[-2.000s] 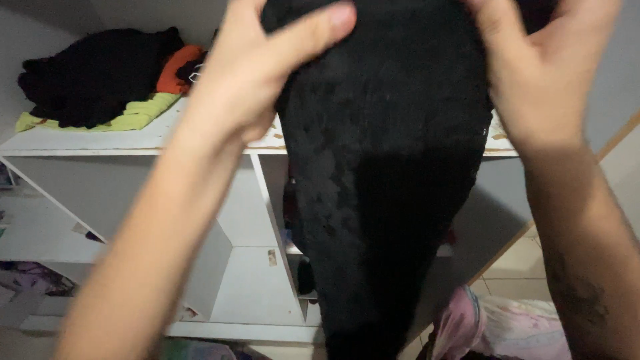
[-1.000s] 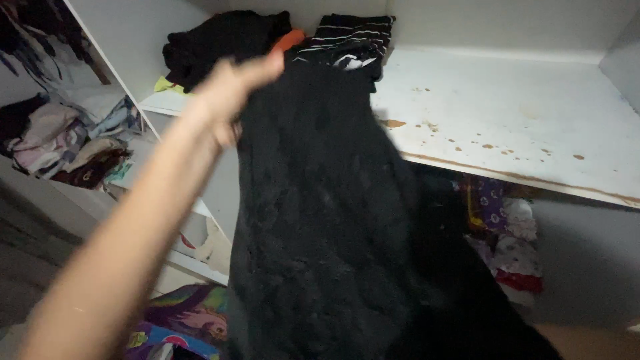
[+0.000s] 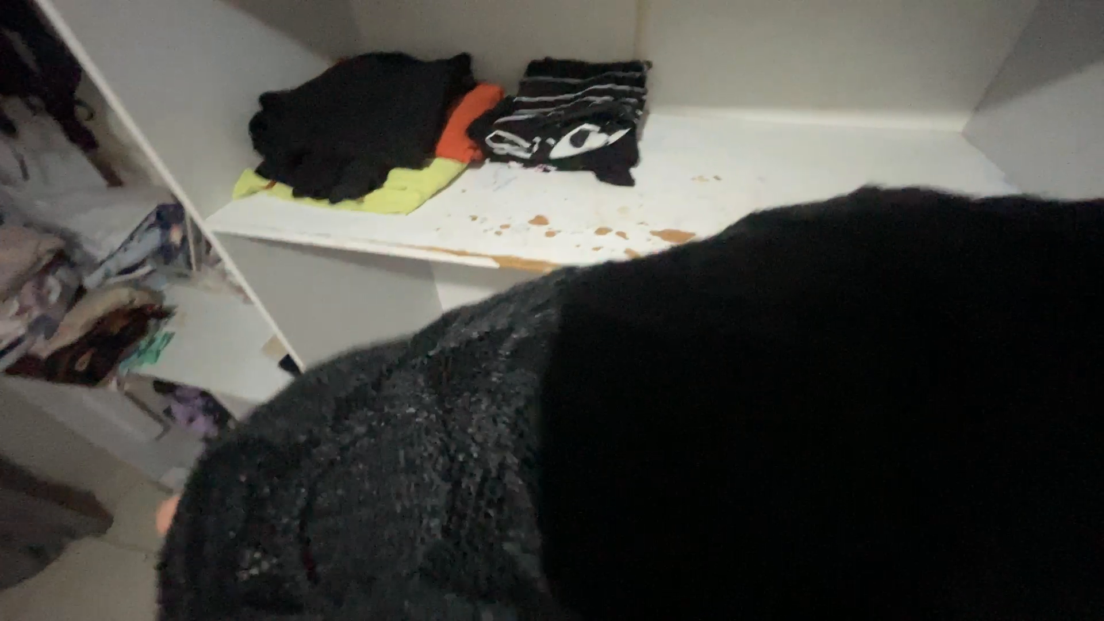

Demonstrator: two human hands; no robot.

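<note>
A black fabric garment [image 3: 405, 483] is held up close to the camera and fills the lower middle and right of the view. Only an orange-lit fingertip of my left hand [image 3: 168, 515] shows, at the cloth's left edge; the rest of that hand is hidden behind the garment. My right hand is out of sight. Beyond the garment, a folded black cloth [image 3: 362, 121] lies over orange cloth [image 3: 468, 121] and yellow-green cloth [image 3: 423, 184] on a white shelf. Right beside them is a folded black garment with white stripes [image 3: 573, 121].
The white shelf board [image 3: 716, 164] has chipped brown patches near its front edge. A slanted divider panel [image 3: 172, 185] separates it from left-hand shelves with piled, mixed clothes [image 3: 95, 319]. A purple cloth [image 3: 197, 410] sits lower down. Dark grey fabric [image 3: 43, 517] is at the lower left.
The black garment, earlier hanging lengthwise from my hands, now spreads broadly across the near view. My forearms, seen before, are no longer visible. The view has shifted toward the shelf's right part.
</note>
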